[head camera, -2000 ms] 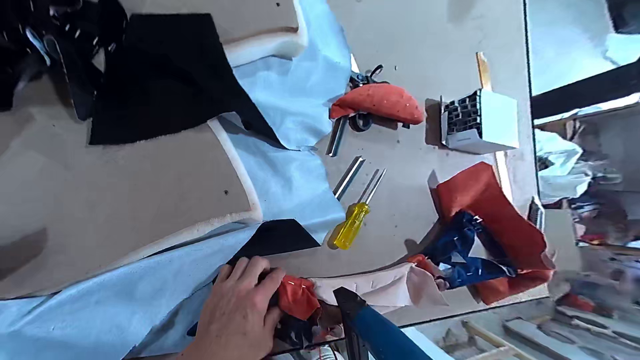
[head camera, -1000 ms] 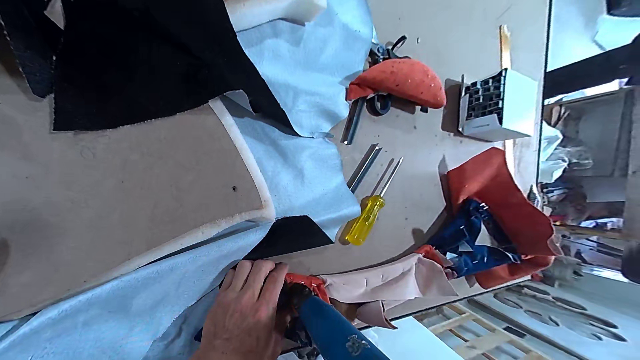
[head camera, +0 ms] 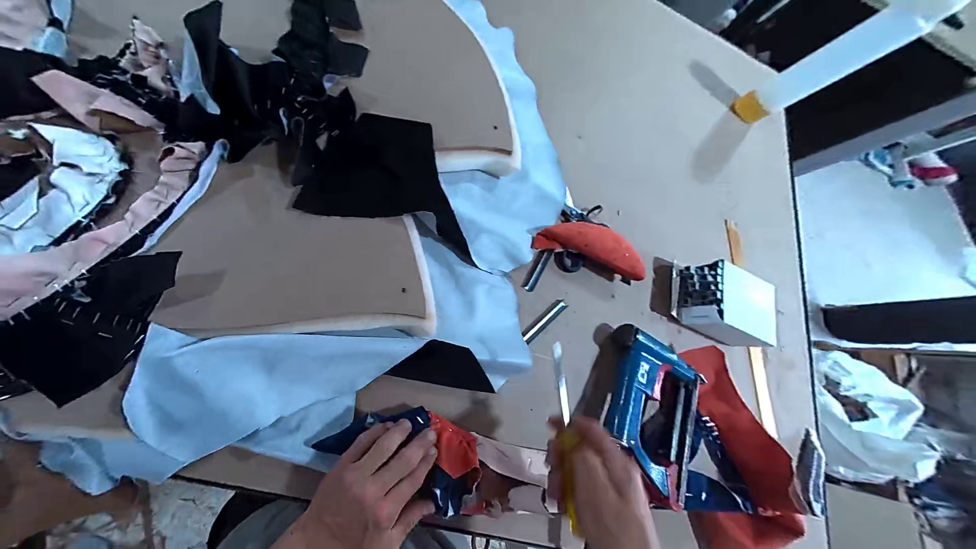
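My left hand (head camera: 390, 476) presses on a strip of dark blue and red upholstery fabric (head camera: 455, 448) at the near edge of the table. In my right hand (head camera: 606, 488) is a yellow-handled screwdriver (head camera: 562, 381), its blade pointing away from me. Beside that hand a blue staple gun (head camera: 648, 419) rests by the red fabric (head camera: 743, 427). Pale pink fabric (head camera: 511, 461) runs between my two hands. Left of it lies a foam-edged panel (head camera: 305, 282) with light blue cloth (head camera: 267, 396) and black cloth (head camera: 442, 366) around it.
A white box of staples (head camera: 728, 303), a stuffed red fabric piece (head camera: 595, 245) and a metal staple strip (head camera: 545, 320) lie on the table (head camera: 625, 130). Stapled fabric covers (head camera: 84, 252) fill the far left. A clear tube with a yellow end (head camera: 846, 61) is at the upper right.
The yellow screwdriver, lying on the table earlier, is now in my right hand. The staple gun, earlier over the fabric by my left hand, now lies to the right. The view has swung and widened.
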